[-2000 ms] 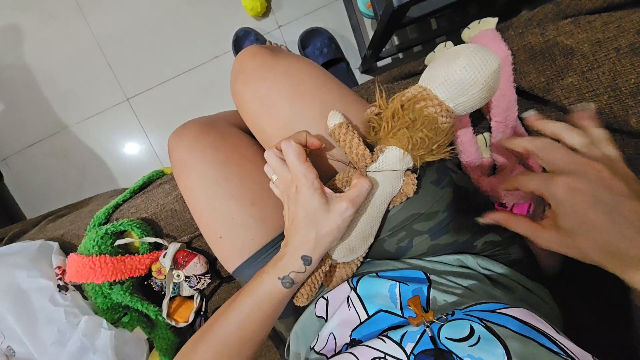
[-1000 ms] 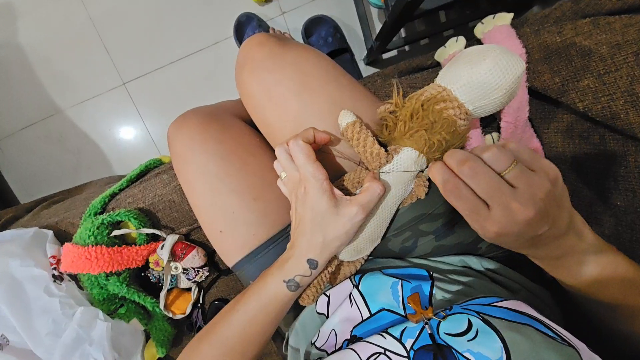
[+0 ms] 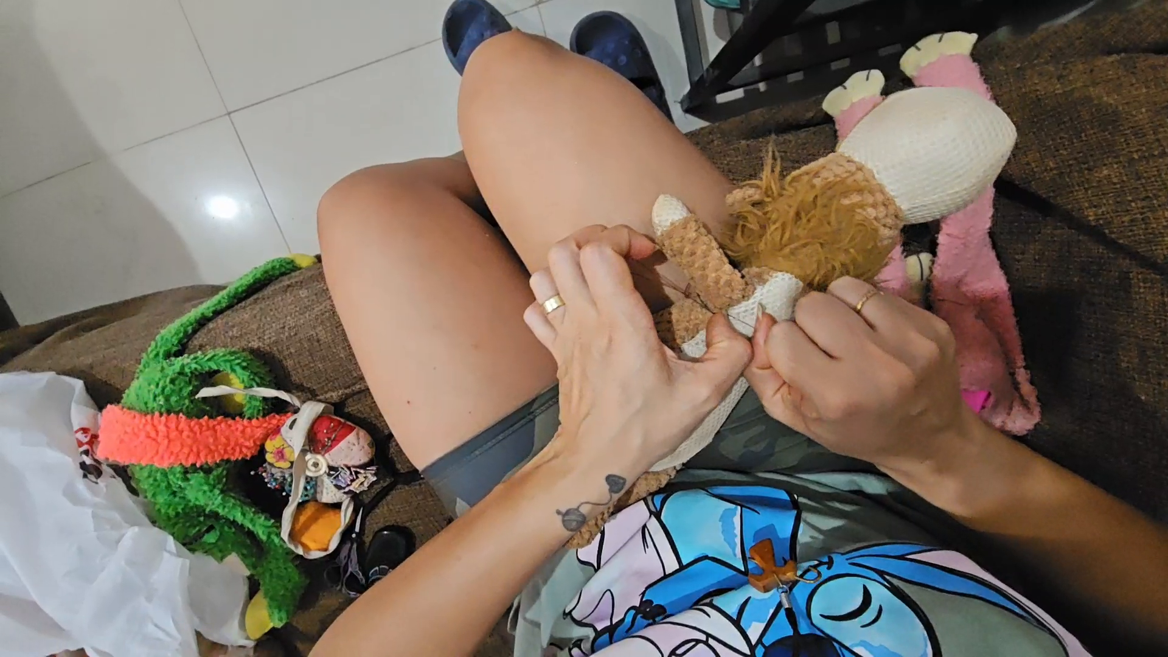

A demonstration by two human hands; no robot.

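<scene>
A crocheted doll with a cream torso, tan arms, shaggy brown hair (image 3: 798, 224) and a large cream snout (image 3: 949, 151) lies across my lap. My left hand (image 3: 630, 351) grips its torso (image 3: 776, 294), the thumb pressing the cream knit below the tan arm (image 3: 698, 255). My right hand (image 3: 858, 374) is closed at the torso's other side, its thumb and index finger pinched against my left thumb. A dark thread runs near the arm; whether a needle is between my fingers is hidden. Both hands wear a ring.
A pink plush figure (image 3: 972, 265) lies on the brown sofa (image 3: 1086, 365) at the right. At the left are a green plush figure (image 3: 196, 493) with an orange band, a patterned pincushion (image 3: 319, 461) and a white plastic bag (image 3: 82, 538). A dark metal frame (image 3: 776, 55) stands beyond my knees.
My right hand, raised and apart from the doll two seconds ago, has come in to the doll's torso and closed beside my left thumb. My left hand keeps its hold.
</scene>
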